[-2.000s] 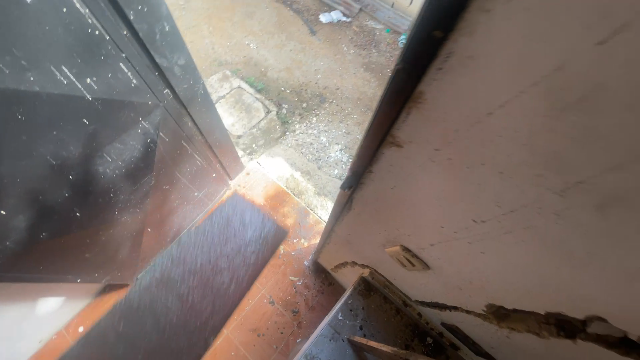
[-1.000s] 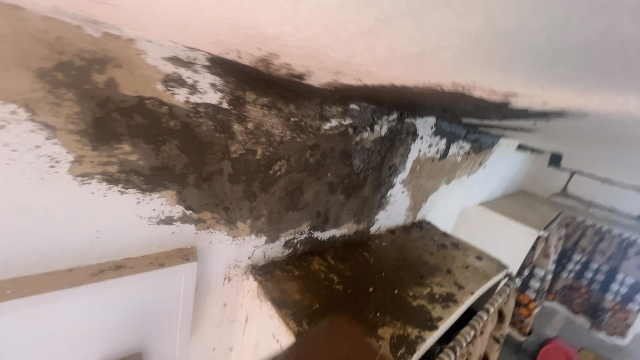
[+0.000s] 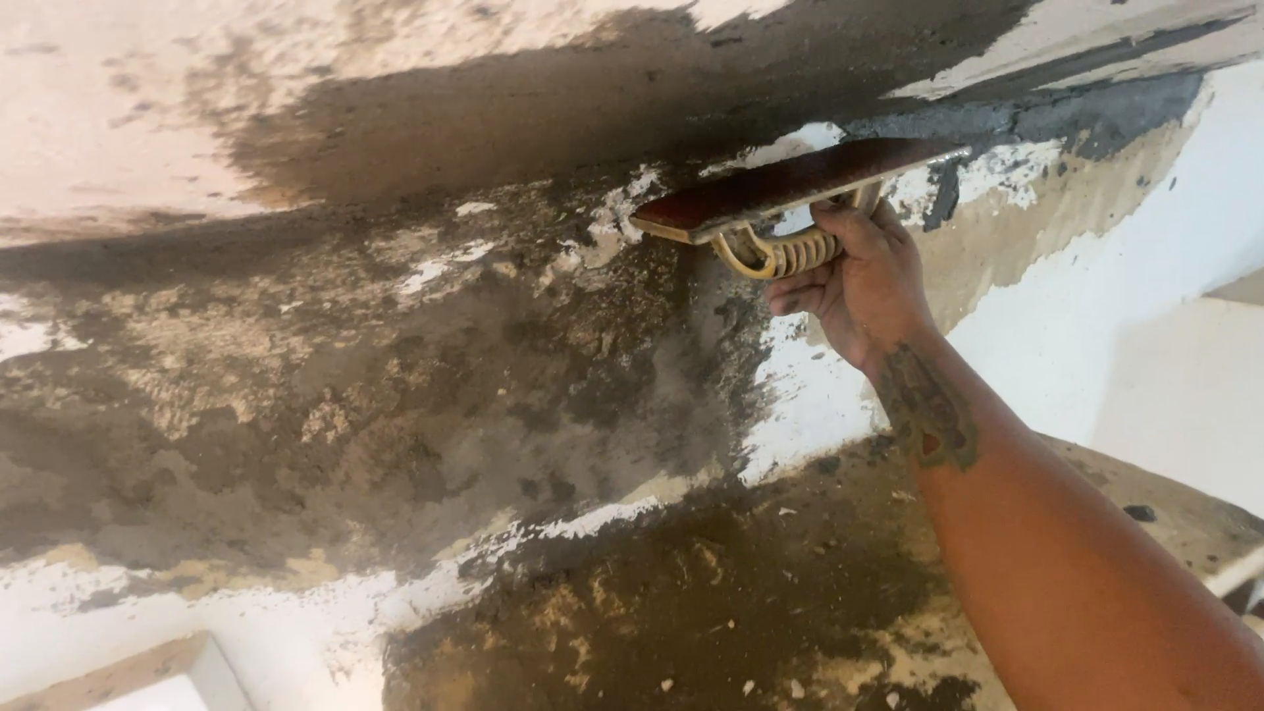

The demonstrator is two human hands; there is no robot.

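My right hand point(image 3: 859, 262) reaches up from the lower right, its fingers wrapped around the ribbed handle of a plastering float point(image 3: 790, 193). The float has a reddish-brown face turned up toward the mortar-smeared ceiling point(image 3: 553, 99); whether it touches the ceiling cannot be told. Behind and below it, patchy grey-brown mortar point(image 3: 474, 395) covers the upper wall, with white paint and tan plaster showing between. My left hand is out of view.
Below the wall patch, a flat ledge or cabinet top point(image 3: 711, 602) is covered with dark mortar and crumbs. A pale-edged frame point(image 3: 148, 681) stands at the lower left. White wall point(image 3: 1136, 296) continues at the right.
The view has swung from a doorway and tiled floor up to the mortared wall and ceiling. My right hand with the float is now raised near the ceiling.
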